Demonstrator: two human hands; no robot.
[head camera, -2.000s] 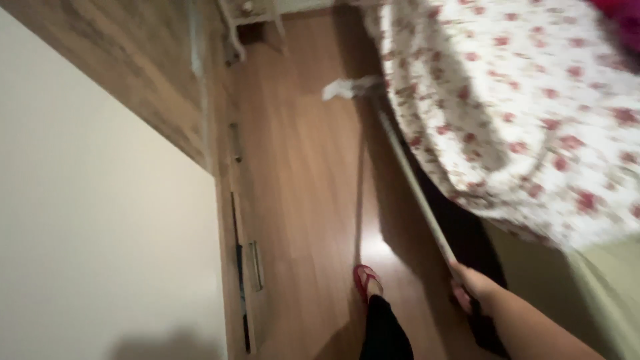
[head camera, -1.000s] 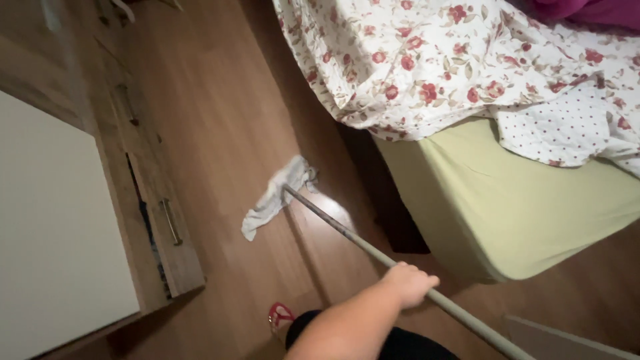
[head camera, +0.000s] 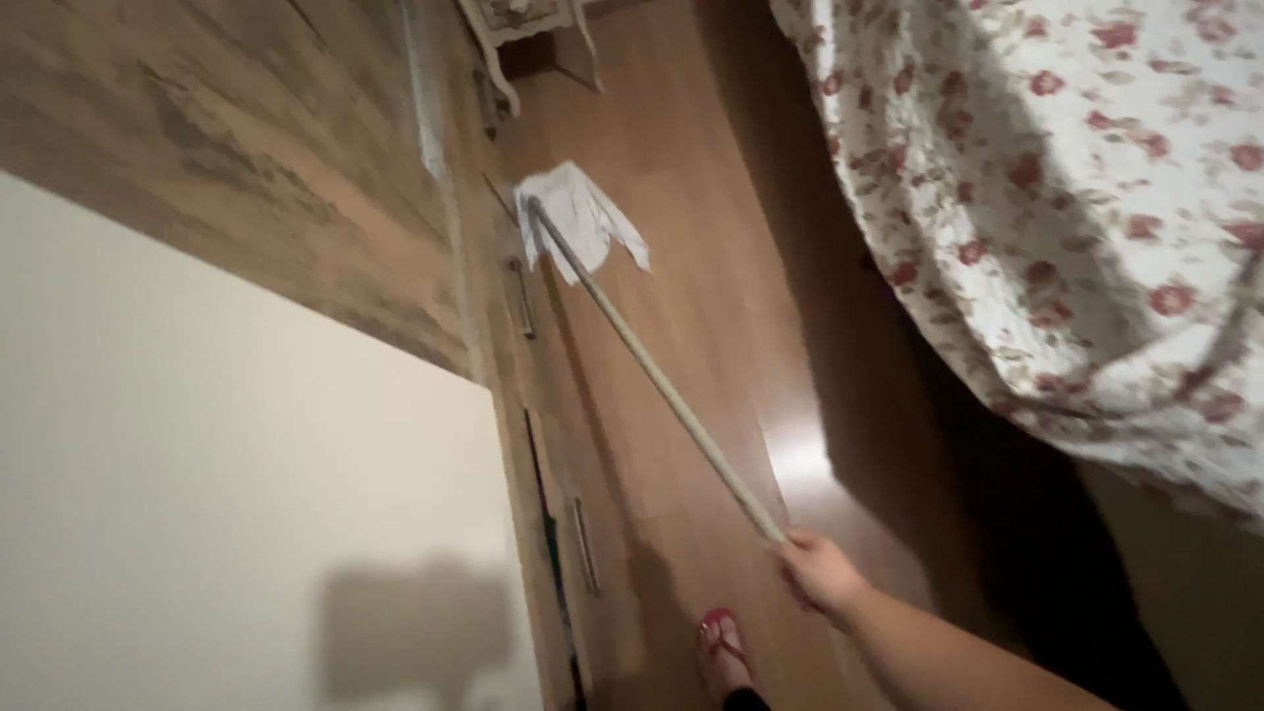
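Observation:
My right hand (head camera: 820, 573) reaches in from the lower right, its fingers closed around a long pale pole (head camera: 671, 395). The pole slants up and left to a white cloth (head camera: 583, 222) draped over its far end. That cloth lies on the wood-look floor (head camera: 681, 267), close beside the drawer fronts, with one corner spread to the right. Whatever part of the pole lies behind my hand is hidden. My left hand is out of view.
Wooden drawers with metal handles (head camera: 585, 545) line the left, beside a pale panel (head camera: 237, 444). A floral bedspread (head camera: 1066, 217) hangs at the right. Ornate furniture legs (head camera: 594, 59) stand at the top. My foot in a red flip-flop (head camera: 724, 647) is below.
The cloth was on the floor near the bed's corner one second ago; now it lies farther off, beside the drawers. The view has shifted markedly.

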